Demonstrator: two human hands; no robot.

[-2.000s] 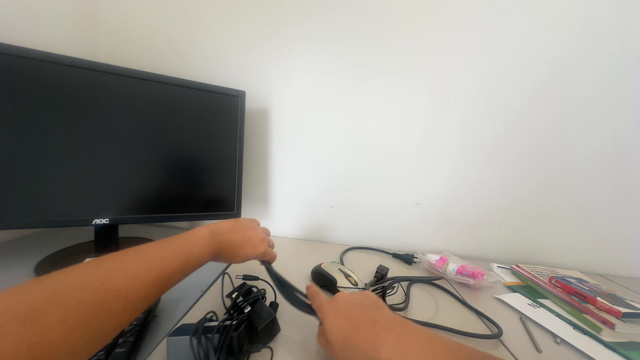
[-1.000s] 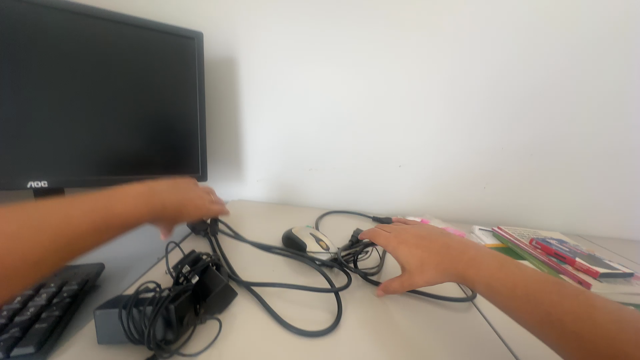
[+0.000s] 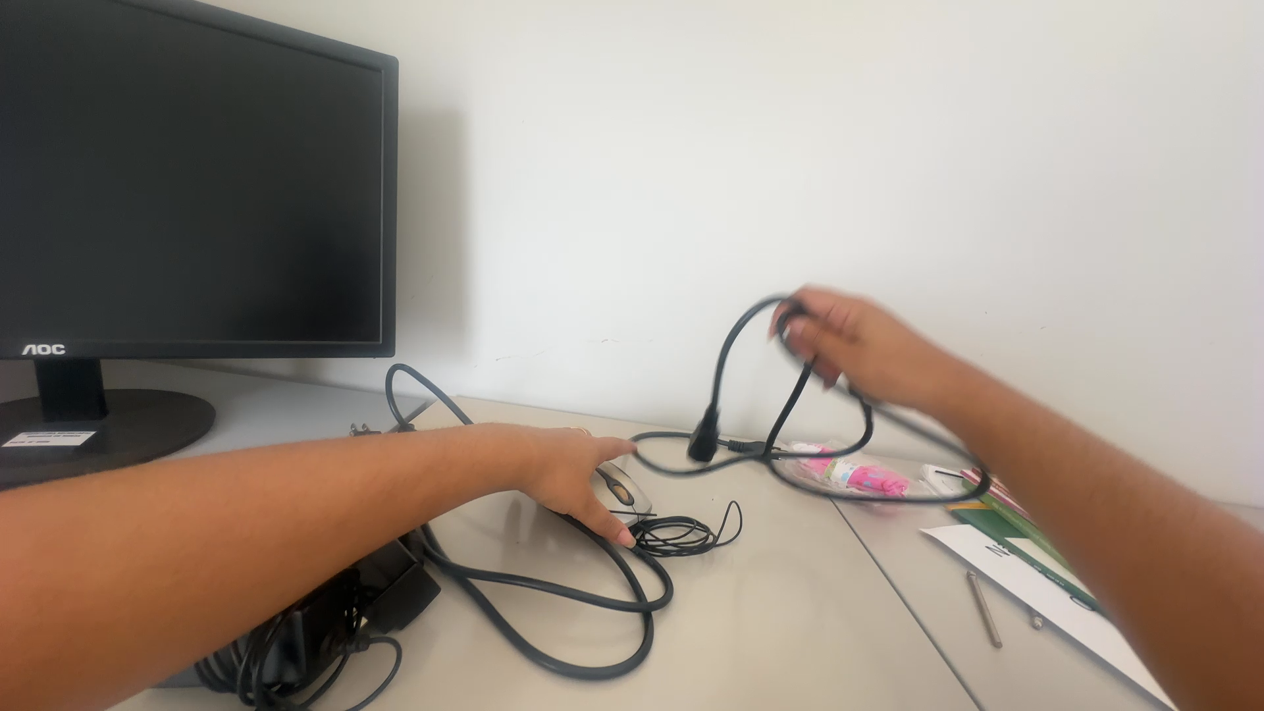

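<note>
My right hand (image 3: 839, 341) holds a looped black power cord (image 3: 726, 355) up off the desk at right of centre, its black connector (image 3: 703, 436) hanging down. Over a computer mouse (image 3: 622, 491) reaches my left hand (image 3: 573, 474), thumb and forefinger apart; whether it touches the mouse is unclear. The mouse's thin cable (image 3: 681, 536) lies coiled beside it. A second thick black cable (image 3: 553, 667) loops across the desk beneath and in front of my left hand. Black power adapters (image 3: 395, 583) with tangled cords sit under my left forearm, partly hidden.
An AOC monitor (image 3: 197, 188) stands at the left on a round base (image 3: 148, 420). Along the wall lies a pink item in clear plastic (image 3: 859, 477). Papers and booklets (image 3: 1037, 568) are at the right, near a thin metallic rod (image 3: 984, 609). A white wall rises behind the desk.
My right hand has lifted a power cord from beside the mouse and moved up. My left hand has moved right, from the thick cable's end near the monitor to the mouse.
</note>
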